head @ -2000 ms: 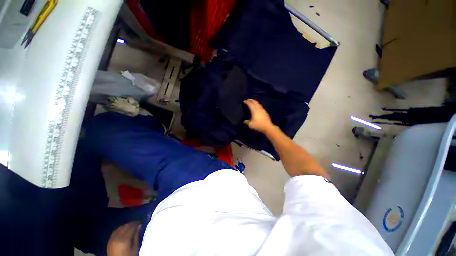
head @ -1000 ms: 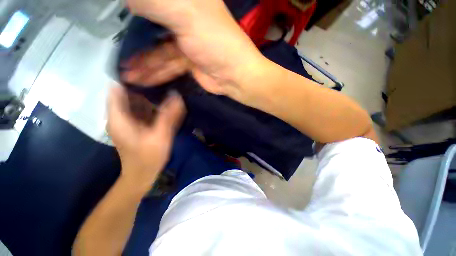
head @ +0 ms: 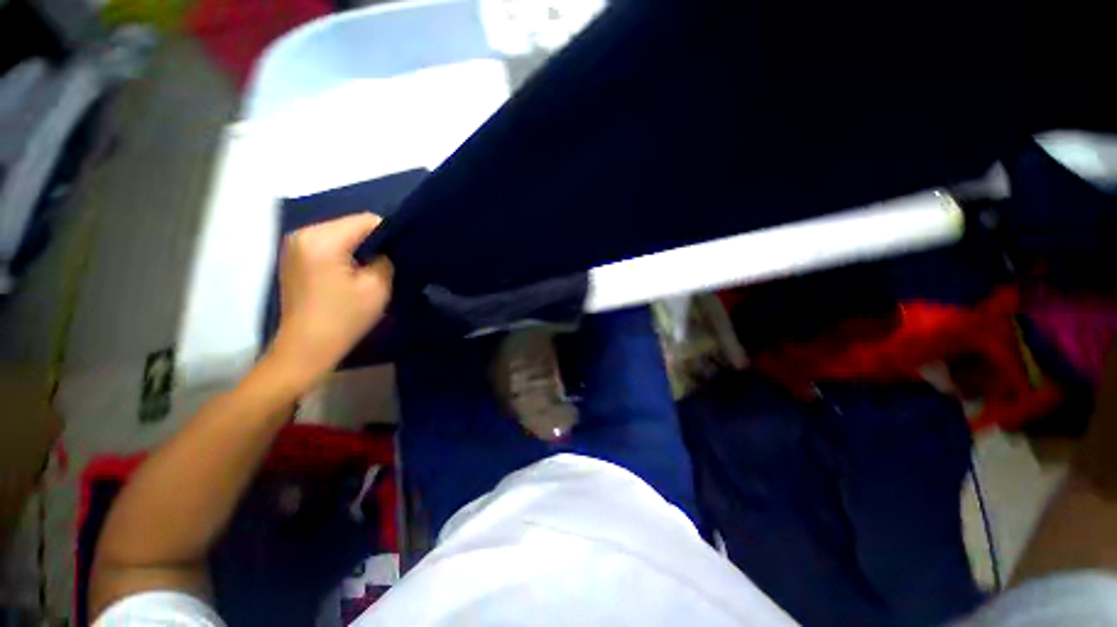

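A large dark navy panel (head: pixel 735 123) is held up and spread over the table, filling the upper middle and right. My left hand (head: pixel 328 284) is closed on its left edge, fingers pinching the cloth. My right hand is not in the picture; only part of my right forearm shows, blurred, at the right edge. Another dark piece (head: pixel 349 202) lies on the white table (head: pixel 211 282) beyond my left hand, partly hidden by the panel. The sewing machine head cannot be made out.
A dark fabric pile (head: pixel 833 490) hangs low beside my right thigh, with red material (head: pixel 913 345) behind it. A red crate (head: pixel 104 484) with dark pieces is at lower left. A pale blue trough (head: pixel 368 49) lies behind the table. The table's front edge runs above my lap.
The view has swung from the right-hand pile to the table. My hands were together on bunched dark fabric; now the panel is spread, and my left hand has moved to its left edge.
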